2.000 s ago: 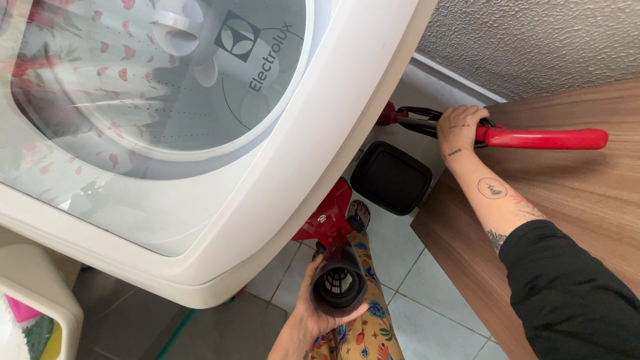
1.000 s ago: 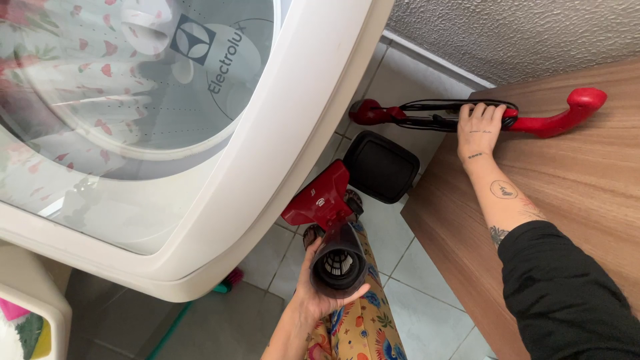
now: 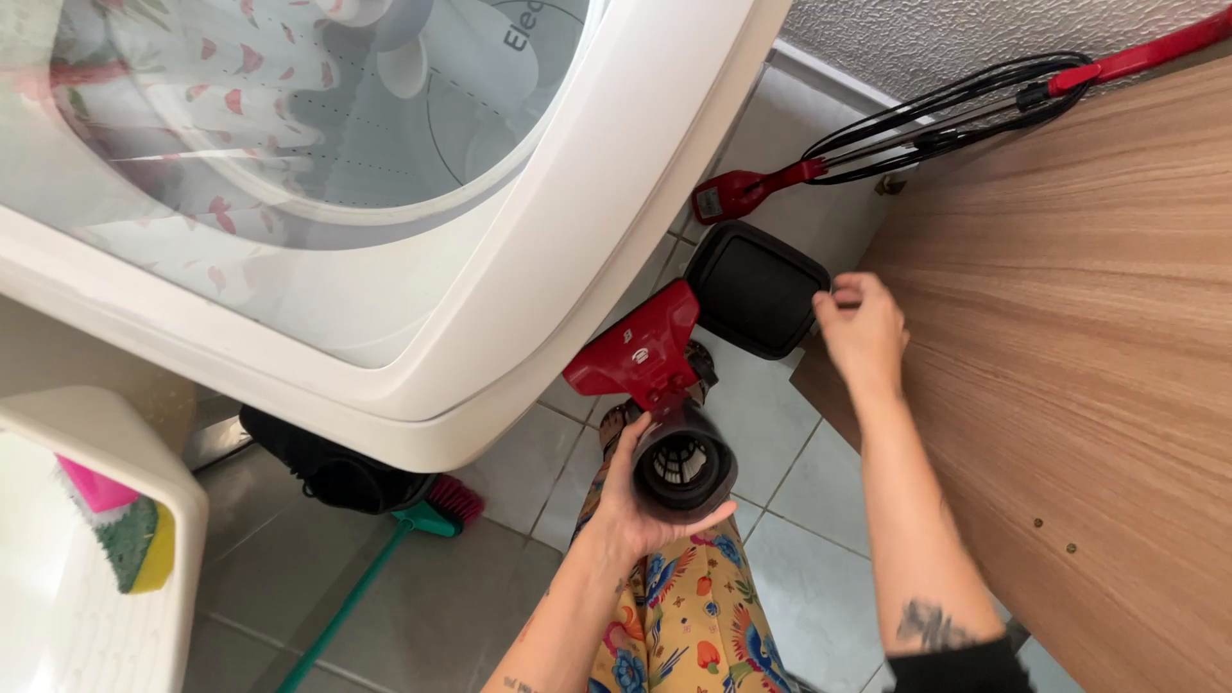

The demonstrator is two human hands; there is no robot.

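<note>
My left hand (image 3: 645, 505) is wrapped around a dark dust cup of a vacuum cleaner (image 3: 683, 472), its round end facing up with a filter visible inside. A red floor nozzle (image 3: 640, 351) is joined to the cup. My right hand (image 3: 864, 322) holds nothing, fingers partly curled, beside the rim of a black rectangular bin (image 3: 756, 289). Beyond it, a red vacuum handle tube with a coiled black cord (image 3: 943, 130) leans along the textured wall, apart from both hands.
A top-loading washing machine (image 3: 597, 221) fills the left. A wooden panel (image 3: 1068, 318) stands at right. Lower left are a white tub (image 3: 183, 568) with a sponge (image 3: 135, 539) and a green broom (image 3: 428, 520) on the tiled floor.
My right hand has let go of the red handle with its cord and moved down beside the black bin. The handle now rests against the wall. My left hand still holds the dust cup.
</note>
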